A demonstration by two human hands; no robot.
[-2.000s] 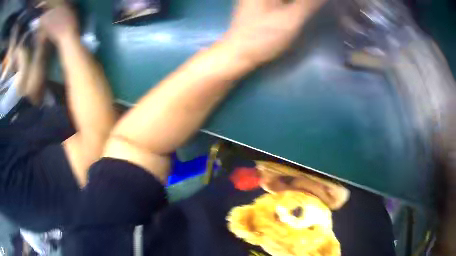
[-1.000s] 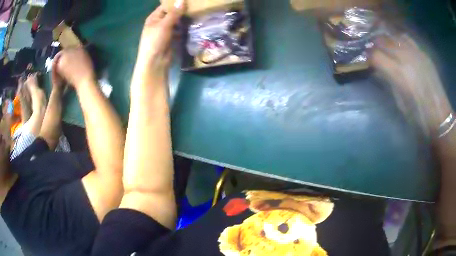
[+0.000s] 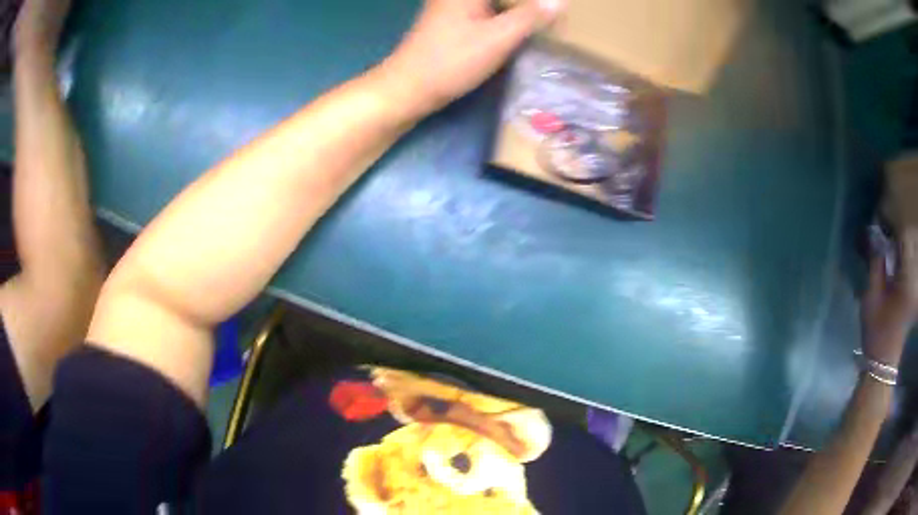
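A small open carton (image 3: 501, 149) lies tilted on the table at the upper middle, with its brown lid (image 3: 654, 35) folded back. Inside are shiny clear bags (image 3: 614, 101), a red patch and a dark curved cable. My left hand (image 3: 463, 40) is at the carton's upper left corner, with its fingers pinching near the lid; part of the hand is cut off by the top edge. My right hand (image 3: 891, 297), with a bracelet at the wrist, is at the right edge, blurred, holding a second open carton (image 3: 903, 196) with a shiny bag. That carton is partly out of view.
The glossy dark-green table (image 3: 443, 262) has a pale front edge curving across the view. Another person's bare arm (image 3: 50, 191) reaches over the table at the left. A pale object (image 3: 874, 15) lies at the top right. A chair's metal frame (image 3: 249, 377) shows below the table.
The view has shifted. The left carton and my left hand now show further right, with the carton tilted. My right hand and the other carton have moved out to the right edge, apart from the first.
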